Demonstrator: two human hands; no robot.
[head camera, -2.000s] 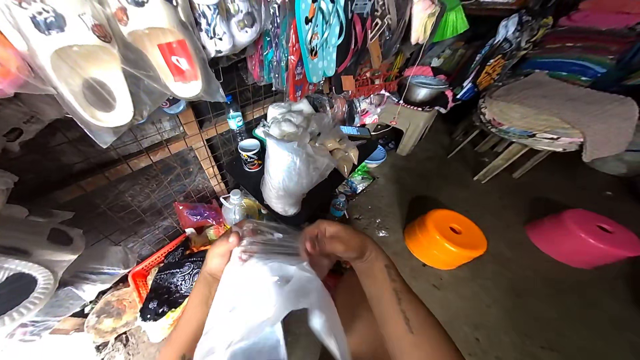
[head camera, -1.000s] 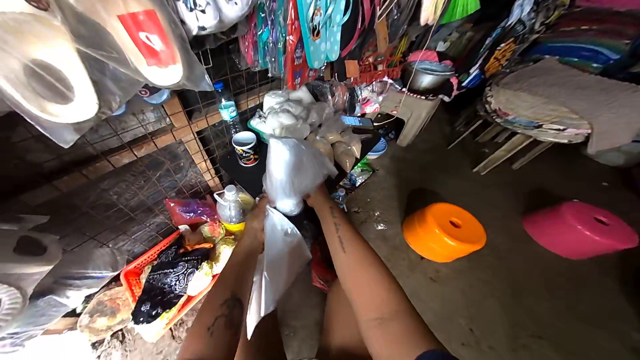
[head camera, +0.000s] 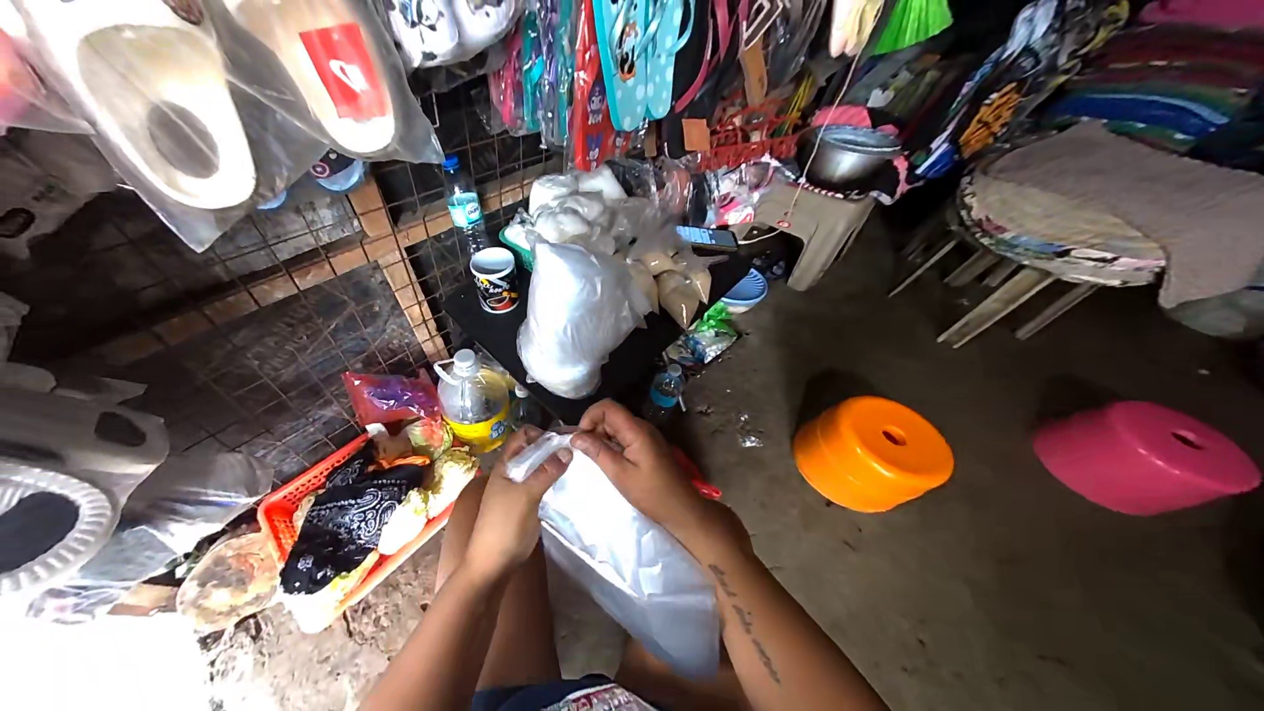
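Both my hands pinch the upper edge of a translucent white plastic bag (head camera: 632, 563), which hangs down over my lap. My left hand (head camera: 518, 494) grips its left corner, and my right hand (head camera: 637, 469) holds the edge close beside it, fingertips nearly touching. Just beyond them, a full white plastic bag (head camera: 578, 316) stands on a small black table (head camera: 474, 321). Behind it lie more knotted clear bags with white contents (head camera: 573, 212) and bags with light brown contents (head camera: 676, 286). A printed cup (head camera: 494, 279) is at the table's left side.
A red-orange basket (head camera: 286, 494) with cloths and a bottle of yellow liquid (head camera: 474, 400) stand at left. Orange (head camera: 874, 454) and pink (head camera: 1145, 457) stools are on the floor at right. Bagged slippers (head camera: 158, 109) hang at upper left. A phone (head camera: 707, 237) lies at the table's back.
One second ago my hands were farther forward, at the full bag on the table. They have drawn back toward my lap and now hold the bag's edge between them.
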